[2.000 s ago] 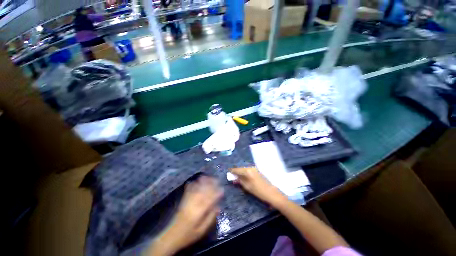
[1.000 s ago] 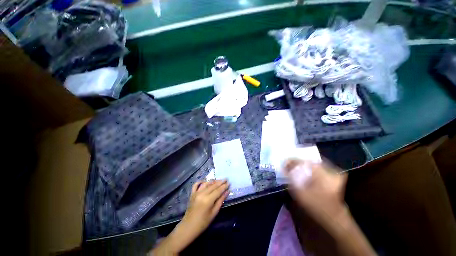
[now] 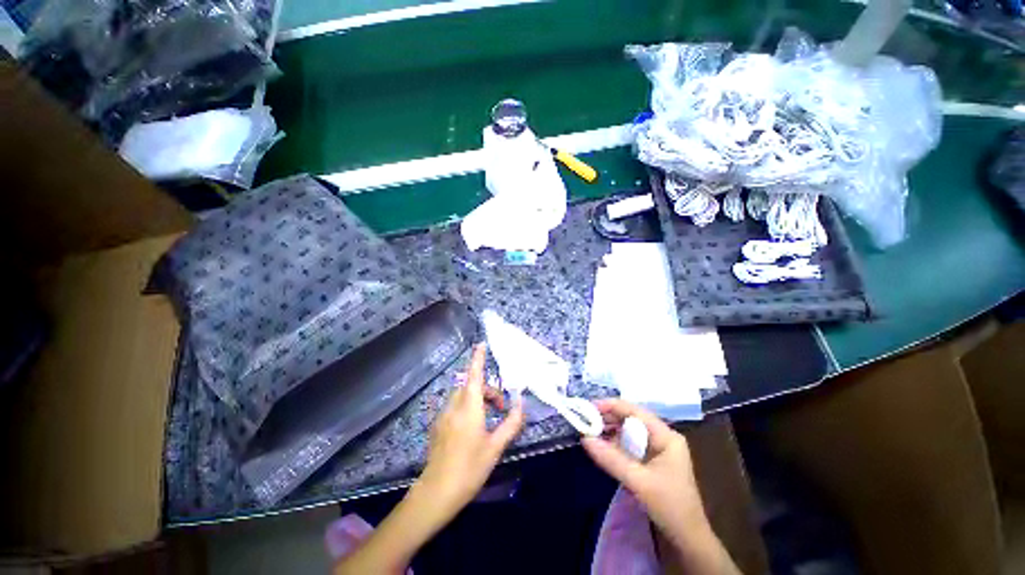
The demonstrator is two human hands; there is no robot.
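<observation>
My right hand (image 3: pixel 658 466) holds a small white part (image 3: pixel 635 437) and the looped end of a white cable (image 3: pixel 580 414) at the bench's front edge. The cable overlaps the lower end of a small white bag (image 3: pixel 524 357). My left hand (image 3: pixel 466 432) is at the bag's lower left, thumb and forefinger spread; whether its other fingers grip the bag I cannot tell. A dark grey patterned packing bag (image 3: pixel 304 281) lies to the left, its mouth open toward me. A stack of small white bags (image 3: pixel 635 320) lies to the right.
Behind stand a cloth-draped bottle (image 3: pixel 509 124) and a yellow-handled tool (image 3: pixel 576 166). A clear bag of white cables (image 3: pixel 776 124) and tied bundles (image 3: pixel 778 261) lie on a dark patterned pad (image 3: pixel 742 301). A carton (image 3: pixel 112 393) is at left, plastic bags (image 3: pixel 146 56) upper left, cartons (image 3: pixel 899 449) at right.
The view has tilted down. My right hand has moved from the white stack to the small bag, with the cable loop now visible. The bag, flat a second ago, is now skewed.
</observation>
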